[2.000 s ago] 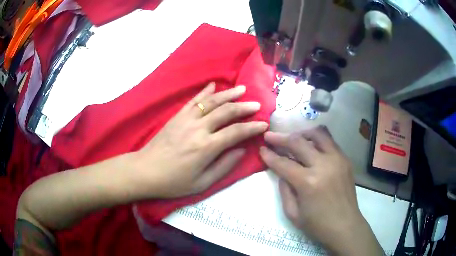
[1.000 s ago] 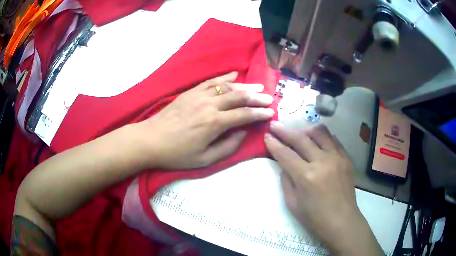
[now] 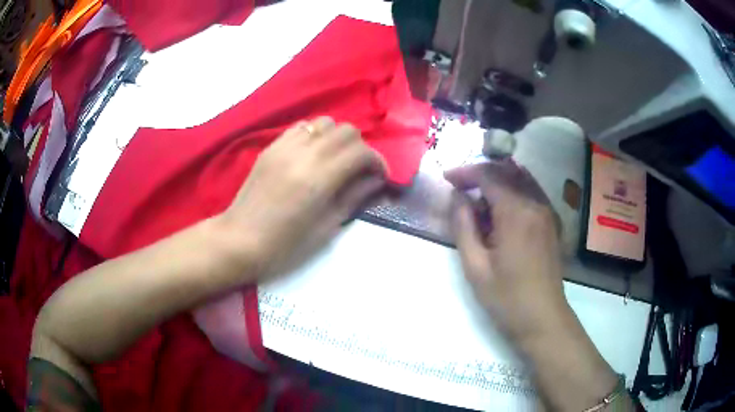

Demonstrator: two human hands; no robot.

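A red fabric panel (image 3: 193,169) lies across the white table, its right end beside the needle area of the sewing machine (image 3: 516,48). My left hand (image 3: 310,181) is on the panel's near edge, fingers curled and blurred; its fingertips are hidden, so its hold is unclear. My right hand (image 3: 508,233) is right of the panel, over the near part of the machine bed (image 3: 552,153), apart from the cloth. Its fingers are bent around a small dark thing with a pale part, too blurred to name. The presser foot is lost in glare.
A smartphone (image 3: 616,213) with a lit screen lies right of the bed. Dark looped handles (image 3: 661,346) are at the right end. A printed ruler (image 3: 387,354) runs along the near edge. Pink-backed red pieces (image 3: 52,153) and orange strips (image 3: 40,56) lie far left; a red heap (image 3: 177,362) is lower left.
My right hand has left the cloth and its fingers have curled. My left hand has drawn back leftward and curled. The panel's near edge has moved away from me, uncovering more of the table and bed edge.
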